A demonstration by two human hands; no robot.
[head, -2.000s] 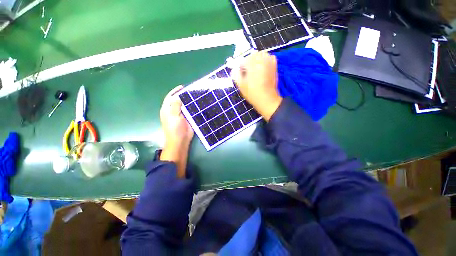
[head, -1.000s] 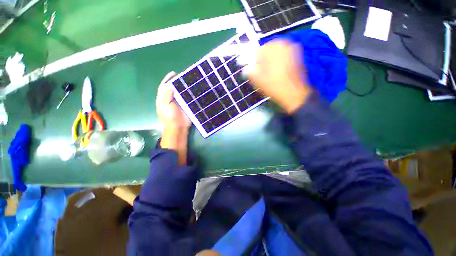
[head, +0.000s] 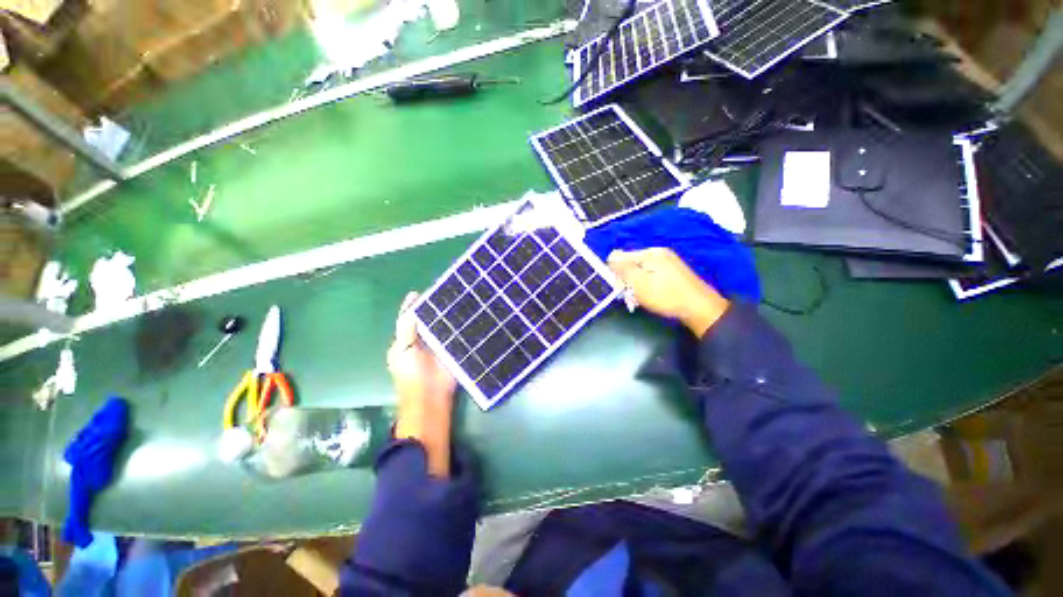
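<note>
A small solar panel (head: 513,306), face side up with a thin pale frame, is held tilted above the bench. My left hand (head: 422,367) holds its left edge, with the fingers partly hidden under it. My right hand (head: 662,283) is at its right corner, with a bit of white tissue (head: 631,299) showing at the fingers. A blue cloth (head: 703,248) lies crumpled just behind my right hand.
Scissors (head: 264,371), a clear bottle (head: 309,441) on its side and a small black-headed tool (head: 229,325) lie left. Another blue cloth (head: 96,463) is far left. Panels (head: 605,161) lie beyond, and a dark panel stack (head: 868,204) is at right.
The view has shifted to show more of the bench's far side. My right hand has moved from the panel's face to its right corner. My left hand still holds the left edge.
</note>
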